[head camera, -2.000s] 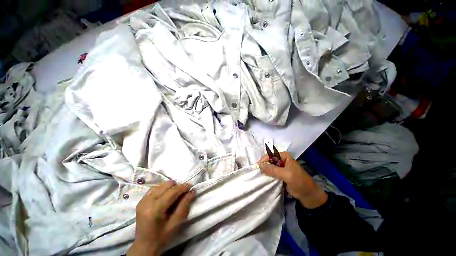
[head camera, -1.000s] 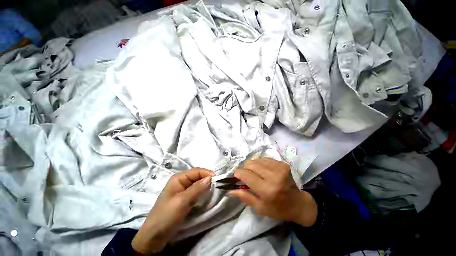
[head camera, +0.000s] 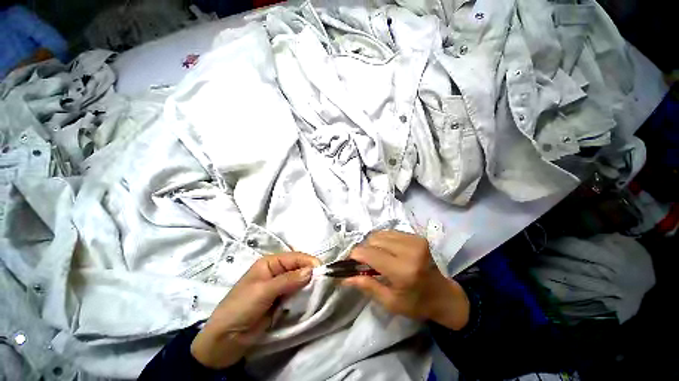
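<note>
A whitish denim jacket (head camera: 335, 327) lies over the table's near edge and hangs down below my hands. My left hand (head camera: 257, 301) pinches its edge between thumb and fingertips, at the lower middle of the view. My right hand (head camera: 406, 279) is closed around thread snips (head camera: 344, 269), whose dark blades point left and touch or nearly touch the cloth at my left fingertips. A bit of red handle shows in the right fist. Whether the blades are fully closed, and any thread at them, is too small to tell.
Heaped pale jackets (head camera: 476, 89) cover much of the white table (head camera: 476, 231). More grey-white garments (head camera: 74, 82) lie at the left. A small red item (head camera: 190, 59) lies near the table's far edge. A pale garment heap (head camera: 595, 275) sits low at the right, beyond the table.
My right hand has moved left from the stretched edge to beside my left hand, bringing the snips' blades to the pinched cloth. The view has shifted, so the table appears further right.
</note>
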